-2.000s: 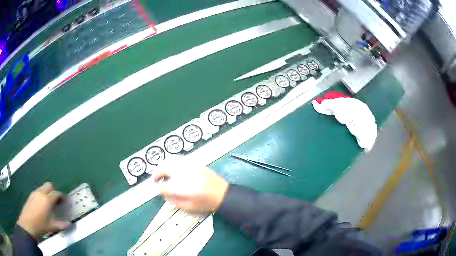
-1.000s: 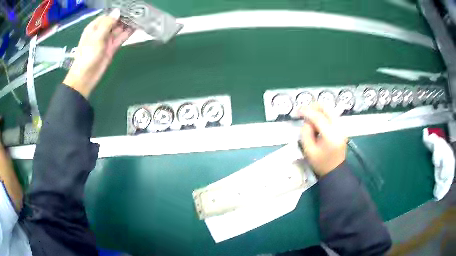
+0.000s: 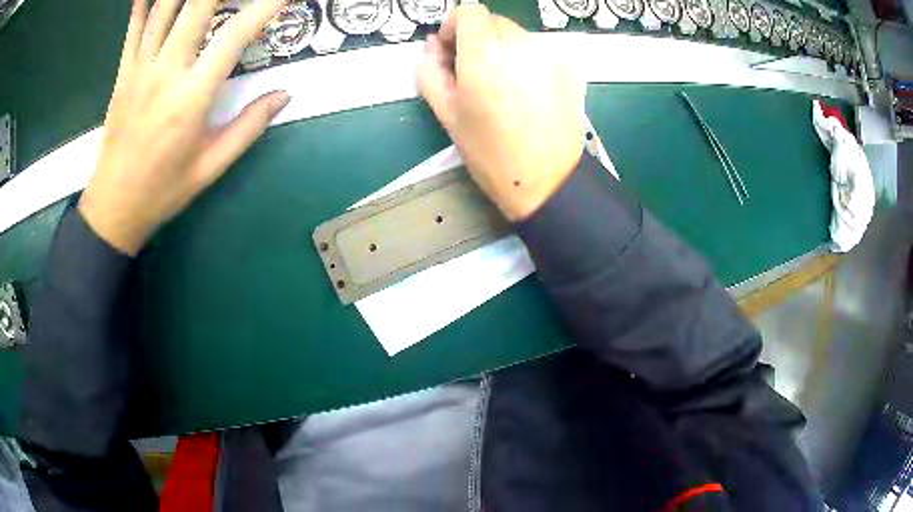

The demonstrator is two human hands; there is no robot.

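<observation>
A silver four-cavity housing (image 3: 360, 14) lies along the top edge, beyond the white guide strip (image 3: 350, 78). My left hand (image 3: 165, 120) is spread over its left end, fingers apart, some fingertips cut off by the top edge. My right hand (image 3: 511, 105) is at its right end with fingers curled together; whether it pinches something small cannot be told. Below, a grey-tan flat plate (image 3: 405, 232) with a recessed panel and small holes lies slanted on white paper (image 3: 430, 300). My right hand and forearm hide the plate's right part.
More four-cavity housings (image 3: 666, 12) stretch along the strip to the upper right. Dark tweezers (image 3: 716, 150) lie right of the paper. A white cloth or glove with a red edge (image 3: 849, 185) lies at the ledge's far right. Metal parts (image 3: 10, 315) show at the left edge.
The view has shifted downward. My left hand no longer holds the raised metal housing and is now open over a housing on the belt. My right hand has moved to that housing's right end.
</observation>
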